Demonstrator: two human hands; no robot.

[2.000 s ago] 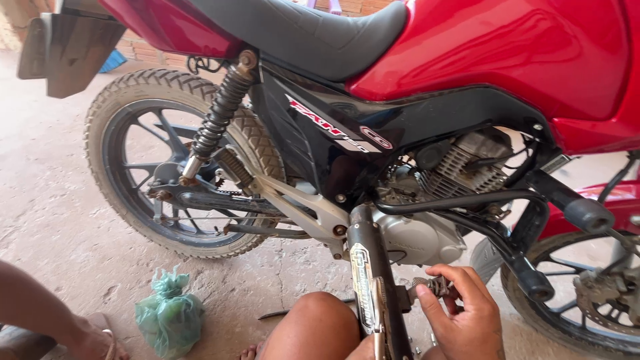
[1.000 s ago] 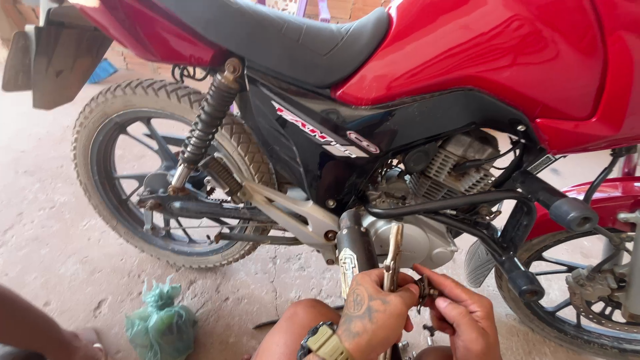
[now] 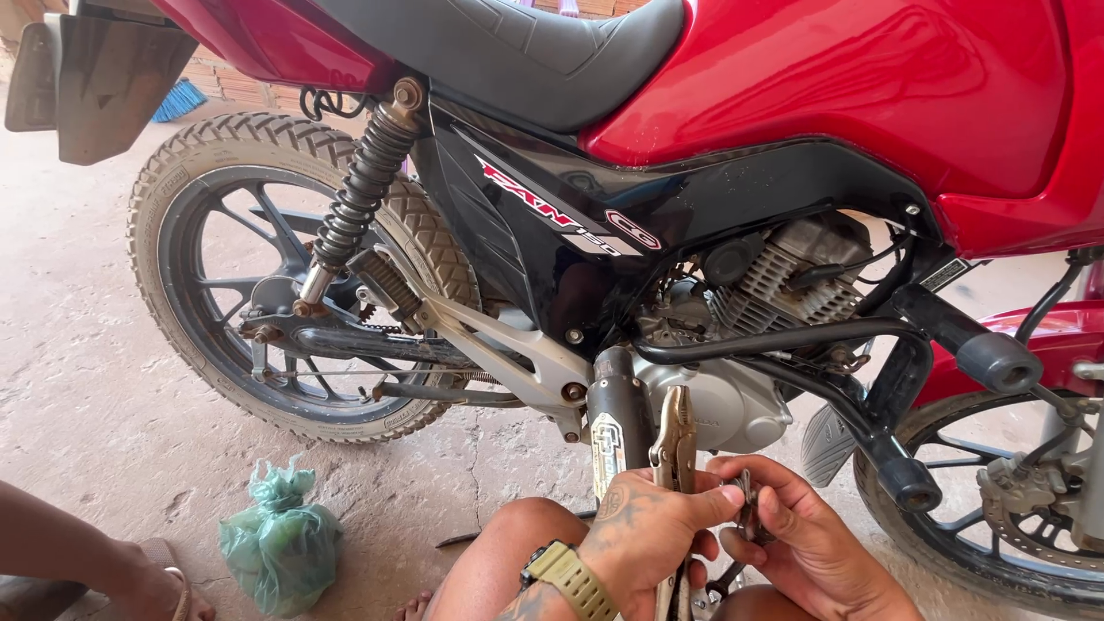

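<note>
My left hand (image 3: 651, 526), with a watch on its wrist, holds a pair of locking pliers (image 3: 675, 440) upright in the palm, jaws up. Its thumb and fingertips also pinch a small dark metal part (image 3: 745, 502), which my right hand (image 3: 806, 539) grips from the other side. Both hands meet above my knees. Just behind them a black exhaust silencer (image 3: 618, 410) slants up toward the engine. The lower end of another metal tool (image 3: 724, 582) shows below the hands; what holds it is hidden.
A red motorcycle (image 3: 819, 78) stands side-on in front of me, its rear wheel (image 3: 177, 285) at left and black crash bar (image 3: 871, 423) at right. A knotted green plastic bag (image 3: 280, 543) lies on the concrete floor. Another person's leg and sandalled foot (image 3: 159, 573) are at lower left.
Two seconds ago only my right hand was plainly in view, holding the small part. My left hand has since come in with the locking pliers and taken hold of the part too.
</note>
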